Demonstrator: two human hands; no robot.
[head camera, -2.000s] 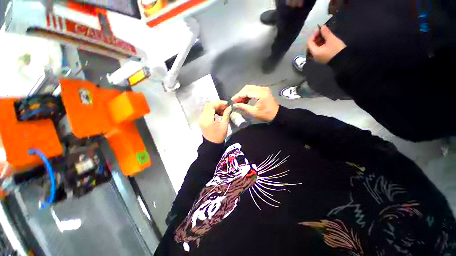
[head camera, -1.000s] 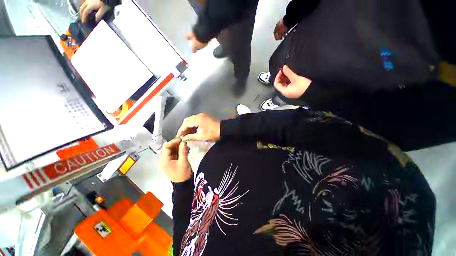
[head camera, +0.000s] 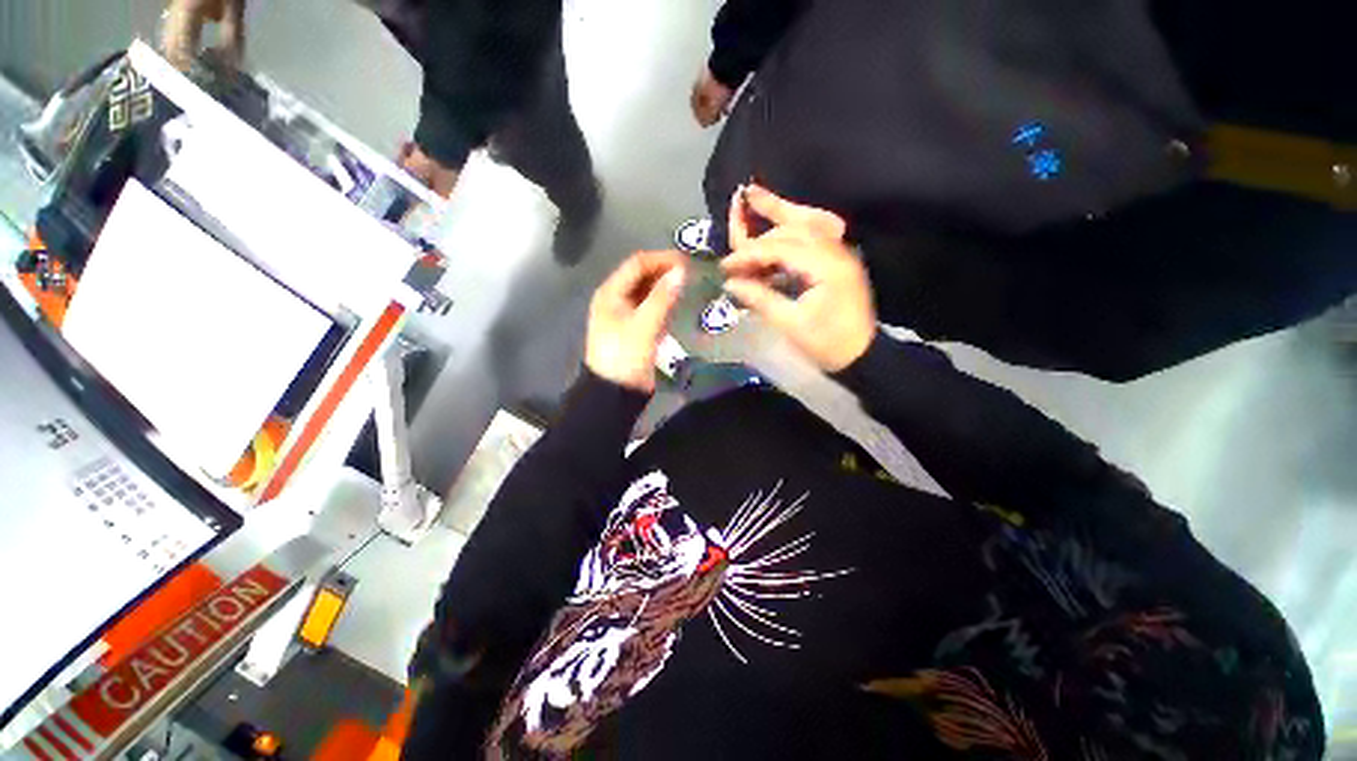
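Note:
My left hand (head camera: 637, 317) is raised in front of my chest, with thumb and index finger bent close together. My right hand (head camera: 804, 298) is to its right, fingers curled towards it, a small gap between the two. Both hands are slightly blurred, and I cannot make out whether a tiny piece is between the fingertips of either. A pale translucent band (head camera: 833, 405) runs from below the hands across my right sleeve.
Another person's hand (head camera: 762, 211) is directly behind my right hand. Another person stands beyond. At left are a monitor (head camera: 90, 498), a white paper (head camera: 194, 335), a side desk, a jointed arm (head camera: 393, 431) and a caution label (head camera: 179, 654).
The view has swung, so the desk and monitor lie further left. My hands, together one second ago, are now apart and nearer the other person's hand.

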